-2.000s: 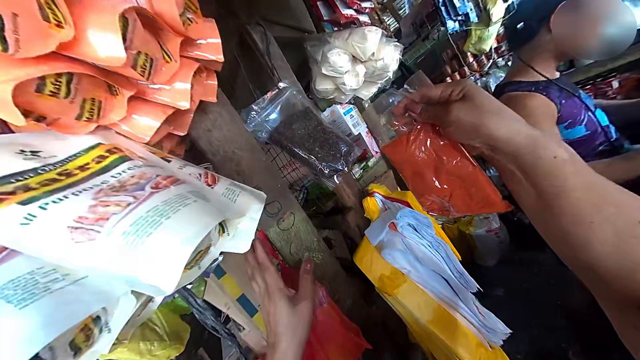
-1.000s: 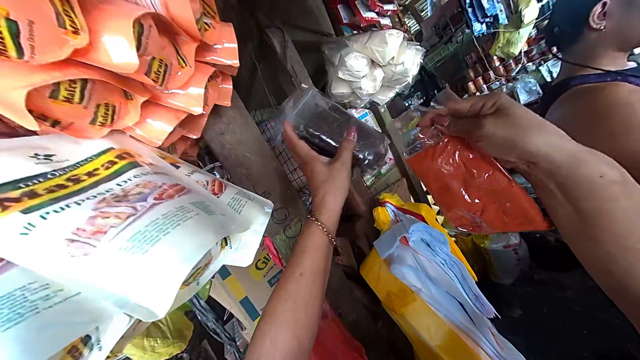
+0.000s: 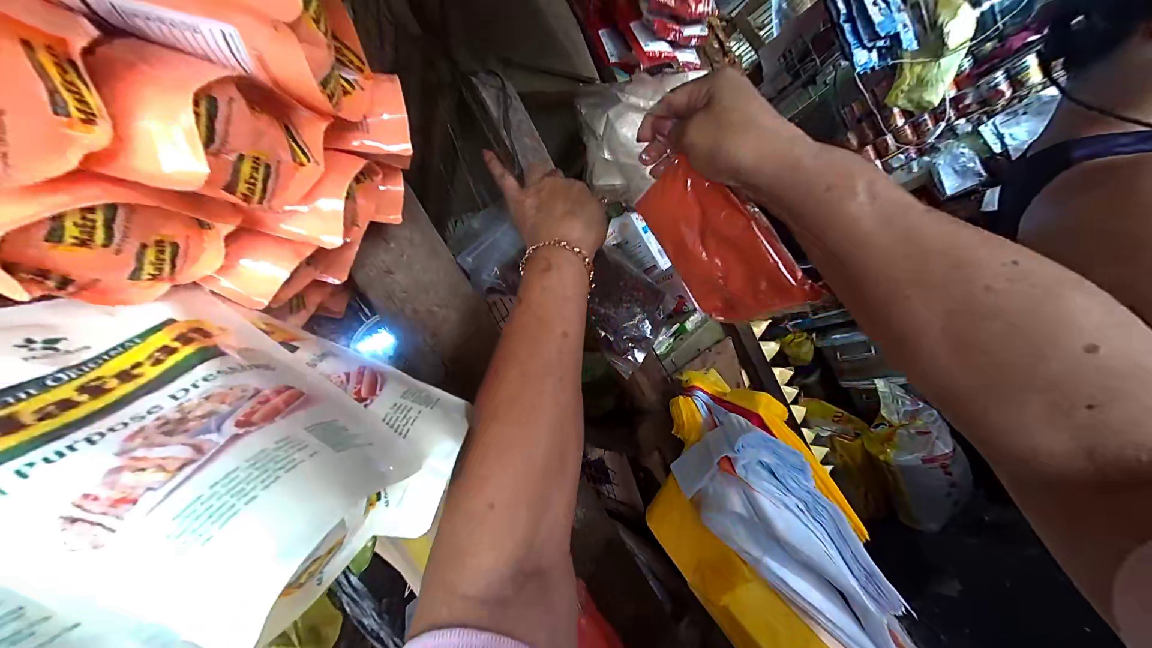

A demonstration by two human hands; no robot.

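Observation:
My right hand [image 3: 711,126] pinches the top of a clear plastic bag with orange-red contents [image 3: 720,243], which hangs tilted below my fingers. My left hand [image 3: 553,211], with a gold bracelet at the wrist, reaches up to a hanging clear plastic bag [image 3: 517,126]; its index finger is stretched out, and whether it grips anything is hidden. Below and right of the left wrist hangs a clear bag with dark contents [image 3: 625,301], partly covered by my forearm. A bundle of white plastic bags [image 3: 621,135] hangs between and behind my hands.
Orange Mafran sauce pouches [image 3: 252,171] hang at upper left, above large white Mafran pouches [image 3: 225,450]. Yellow and white plastic bags [image 3: 774,504] hang at lower centre right. A wooden post [image 3: 405,279] stands behind my left arm. A person [image 3: 1089,198] is at the right edge.
My left hand has moved up from the bag with dark contents, which it covered one second ago, to the hanging clear plastic. The right hand still holds the orange-red bag. The view has shifted.

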